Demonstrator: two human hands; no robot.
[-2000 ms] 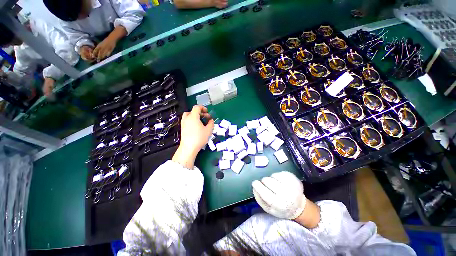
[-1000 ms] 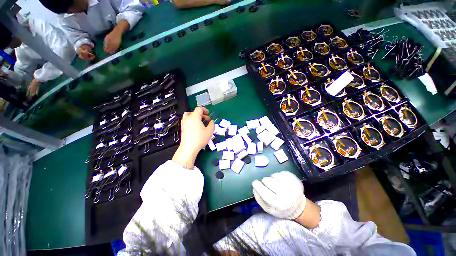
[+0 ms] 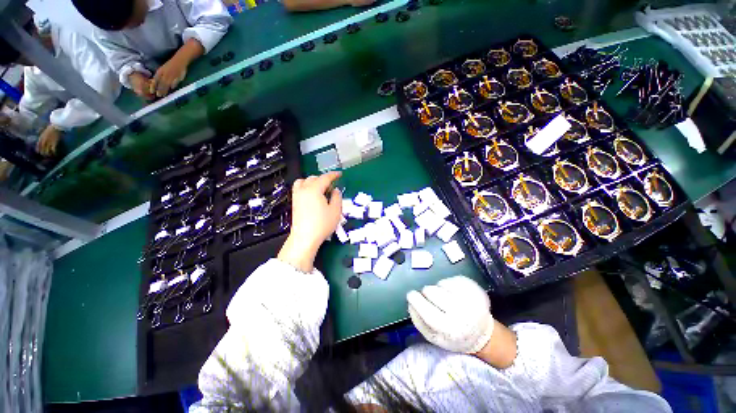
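Observation:
My bare left hand (image 3: 316,211) is at the left edge of a loose pile of small white square pads (image 3: 383,232). Its thumb and fingers are bent towards each other; whether something small is between them cannot be told. My right hand (image 3: 452,314) wears a white glove and is closed in front of the pads, with nothing seen in it. The left black tray (image 3: 246,270) holds dark parts with white pads and clip handles (image 3: 181,282). The right black tray (image 3: 504,278) holds rows of round gold-rimmed housings (image 3: 530,193), with a white slip (image 3: 548,135) on top.
Translucent squares (image 3: 328,160) and a whitish block (image 3: 358,148) lie behind the pads. A black disc (image 3: 354,282) lies near them. Loose dark clips (image 3: 652,93) are at the far right. Beyond the clear partition are dark round parts (image 3: 286,56) and people in white coats.
My left fingertips have shifted slightly and the dark gap between them has closed. My right hand has not moved. A dark round part has appeared beyond the right tray's back left corner. Hands opposite have moved.

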